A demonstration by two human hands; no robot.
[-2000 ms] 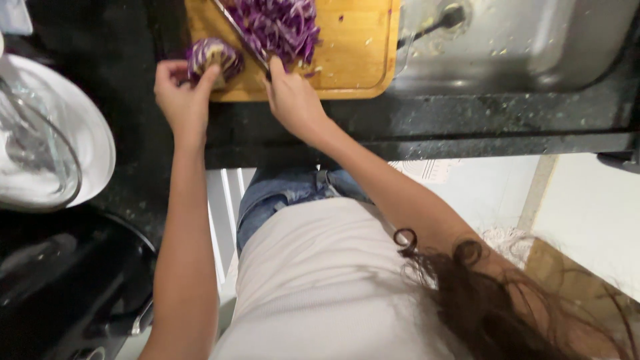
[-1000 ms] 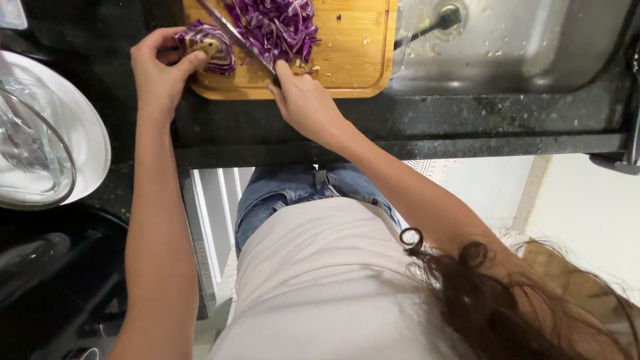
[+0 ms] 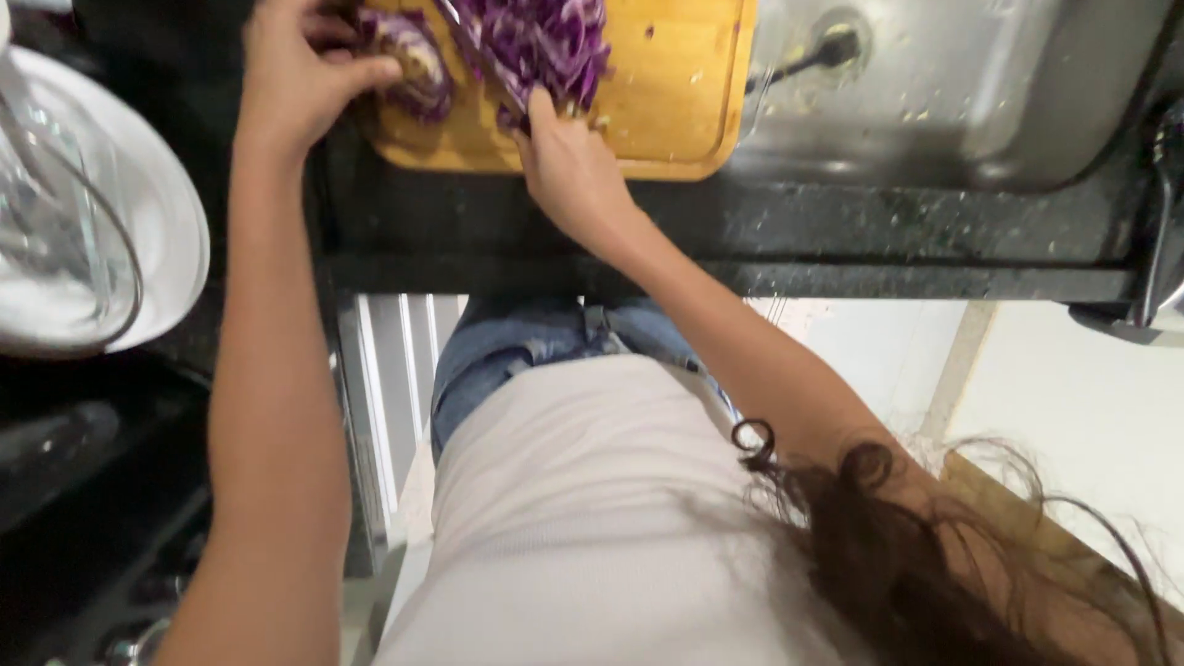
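A piece of red cabbage (image 3: 418,74) stands at the left end of a wooden cutting board (image 3: 684,166), its pale cut core showing. My left hand (image 3: 305,79) grips it from the left, thumb against the core side, other fingers partly hidden behind it. In my right hand (image 3: 573,166) is the handle of a knife (image 3: 481,55), whose blade slants up and left and runs out of the top of the view. Shredded red cabbage (image 3: 555,42) lies in a heap just right of the blade, near the board's middle.
A steel sink (image 3: 971,129) with a dark object at its drain (image 3: 837,44) adjoins the board on the right. At far left stand white plates (image 3: 176,231) with a clear glass lid (image 3: 65,213) on top. A dark granite counter edge (image 3: 786,277) runs before my waist.
Both hands stay on the cabbage piece and the knife. Since two seconds ago, my left hand has shifted from below the cabbage piece to its left side.
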